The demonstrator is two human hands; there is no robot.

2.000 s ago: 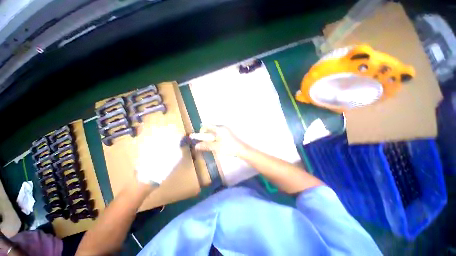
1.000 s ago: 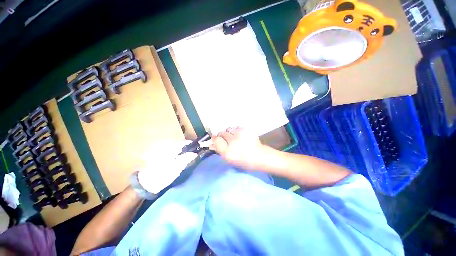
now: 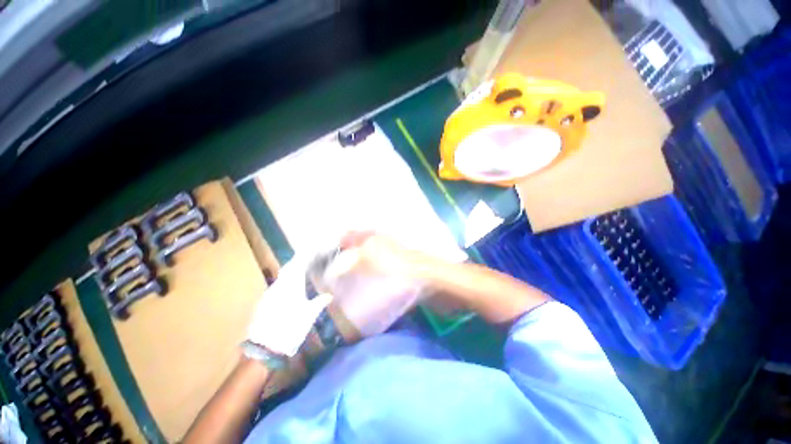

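My left hand (image 3: pixel 289 308) in a white glove is in front of my body, closed around a grey bracket part (image 3: pixel 319 272), partly hidden by the fingers. My right hand (image 3: pixel 369 264) is bare and blurred, close against the part on its right side; whether it grips a tool cannot be told. Several grey bracket parts (image 3: pixel 130 269) lie in two columns on a cardboard pad (image 3: pixel 186 325) to the left. One dark part (image 3: pixel 356 133) lies at the far end of the white sheet (image 3: pixel 321 195).
Dark parts (image 3: pixel 56 364) stand in rows on another pad at far left. An orange tiger-face fan (image 3: pixel 520 139) stands by a large cardboard sheet (image 3: pixel 598 173) on the right. A blue crate (image 3: pixel 694 299) holds rows of parts below it. A white scrap (image 3: pixel 481 223) lies at the bench's right edge.
My hands still hold the part in front of me, with my right hand now blurred and overlapping it more. The view has shifted, so the fan and crates sit further left than before.
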